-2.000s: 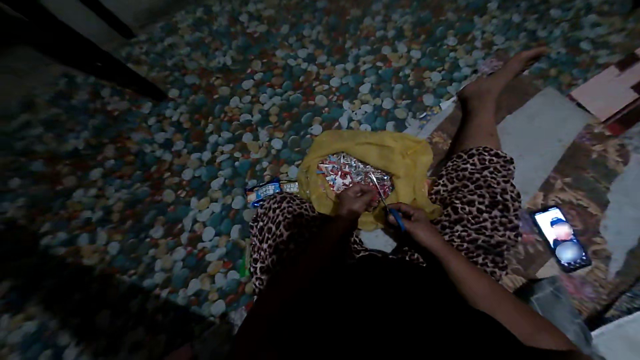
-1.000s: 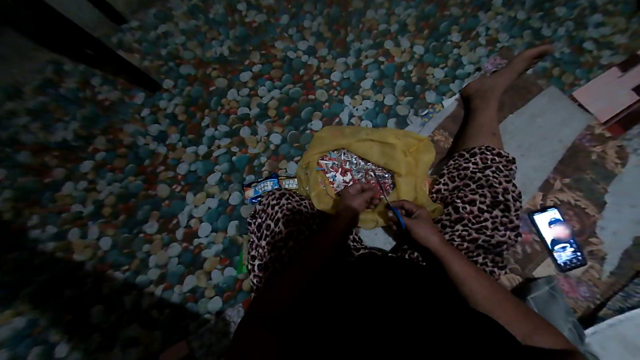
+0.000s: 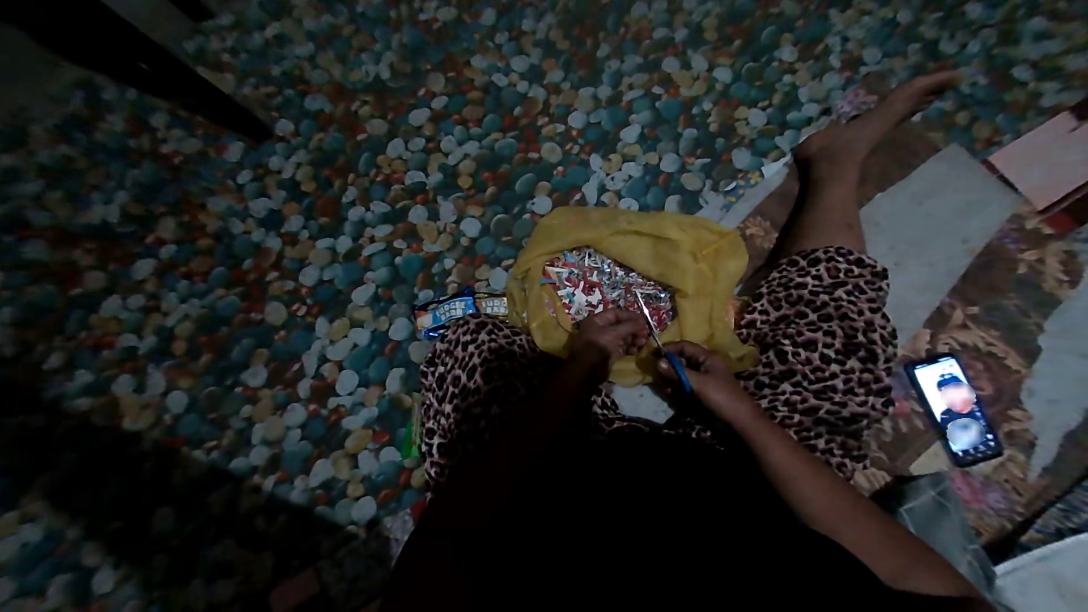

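A yellow cloth (image 3: pixel 629 229) lies between my legs, its edges bunched around a heap of small cut scraps (image 3: pixel 595 285), red, white and silvery. My right hand (image 3: pixel 701 374) is closed around the blue handles of a pair of scissors (image 3: pixel 677 367), whose blades point up and left over the scraps. Just left of the blades, at the near edge of the heap, is my left hand (image 3: pixel 614 331) with its fingers bent together. Whether a small piece is pinched in them is too dark to tell.
Blue snack wrappers (image 3: pixel 449 313) lie beside my left knee. A lit phone (image 3: pixel 956 410) rests on the floor to the right. Beyond it is a pink flat box (image 3: pixel 1045 157). Dark furniture legs (image 3: pixel 204 98) stand at upper left, on a pebble-patterned floor covering (image 3: pixel 374 212).
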